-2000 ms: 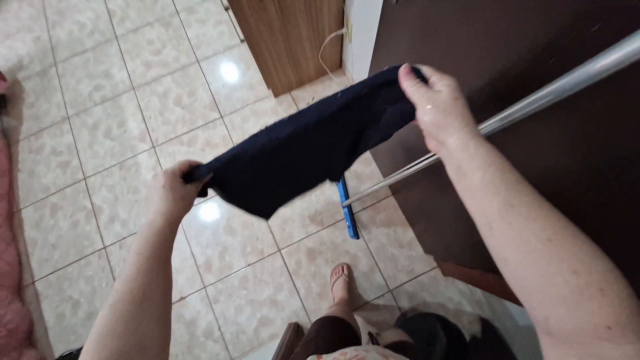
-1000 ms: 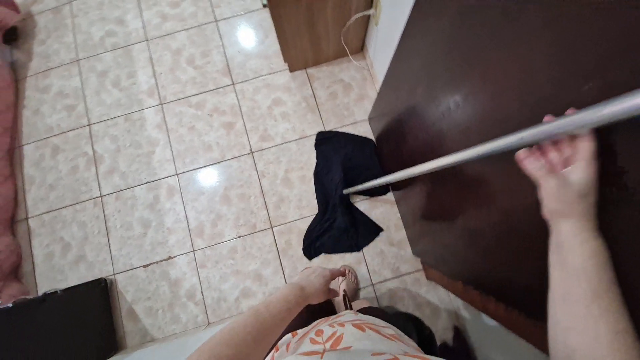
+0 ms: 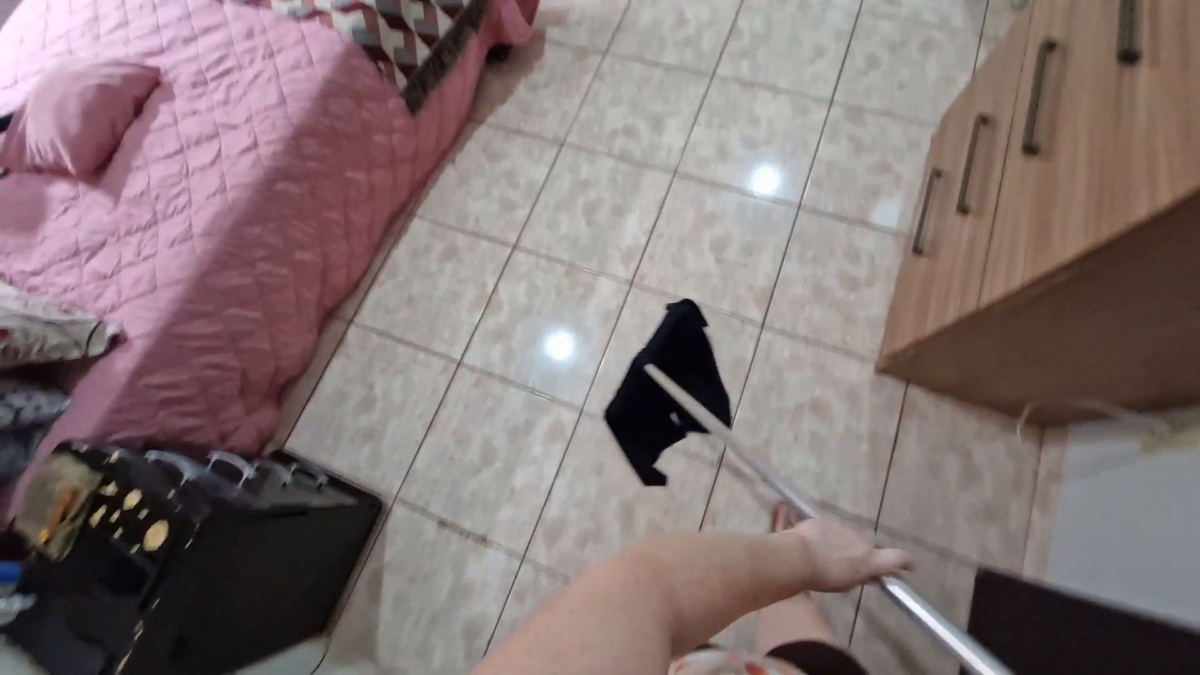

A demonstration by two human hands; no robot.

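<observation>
A dark cloth [image 3: 670, 389] lies on the tiled floor near the middle of the view, around the lower end of a metallic pole [image 3: 750, 459]. The head at the pole's foot is hidden by the cloth. My left hand [image 3: 844, 555] grips the pole partway up, at the lower right, and the pole runs on past it to the bottom edge. My right hand is out of view.
A bed with a pink quilted cover [image 3: 234, 187] and a pink pillow [image 3: 89, 117] fills the upper left. A black cabinet [image 3: 262, 553] stands at lower left. On the right is a wooden drawer unit [image 3: 1059, 234], with a cable [image 3: 1078, 408] by the wall below it.
The cloth, stretched between both hands at first, now lies on the floor at the pole's foot. My left hand has taken hold of the pole. The view has swung left.
</observation>
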